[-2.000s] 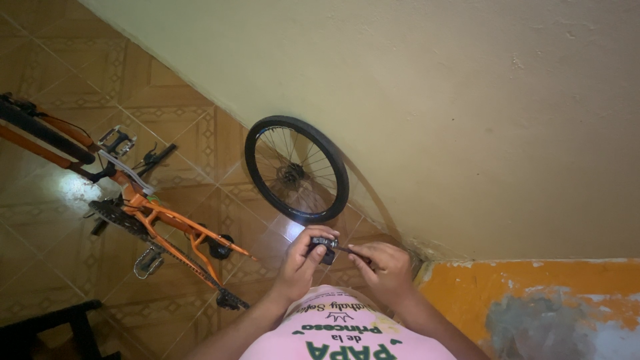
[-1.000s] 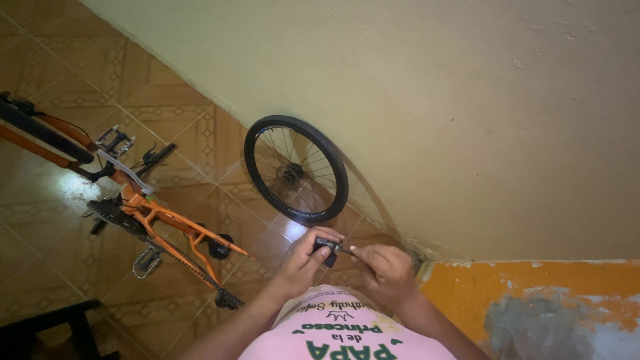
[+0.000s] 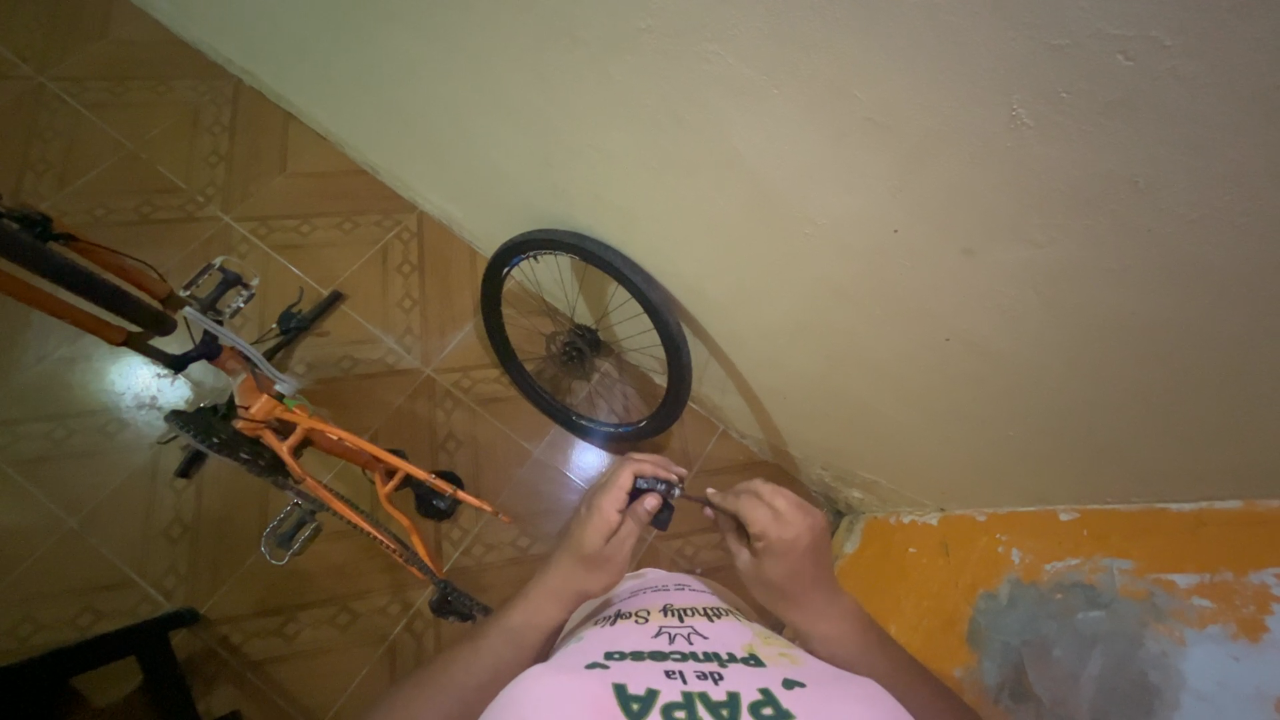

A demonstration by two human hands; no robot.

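Note:
My left hand point(image 3: 618, 520) is closed around a small black bicycle part point(image 3: 654, 490), which may be a brake caliper. A thin dark tool point(image 3: 697, 498) is pinched between the fingers of my right hand point(image 3: 770, 535), and its tip meets the right side of the part. Which kind of tool it is cannot be told, as the fingers hide its rear end. Beyond my hands, a bicycle wheel point(image 3: 676, 350) with a black tyre and a disc rotor leans against the wall.
An orange bicycle frame point(image 3: 330, 435) lies upside down on the tiled floor point(image 3: 330, 220) at left, with pedals and chain. A black piece of furniture point(image 3: 100, 640) is at lower left. The pale wall point(image 3: 900, 250) rises at right above an orange, peeling surface point(image 3: 930, 550).

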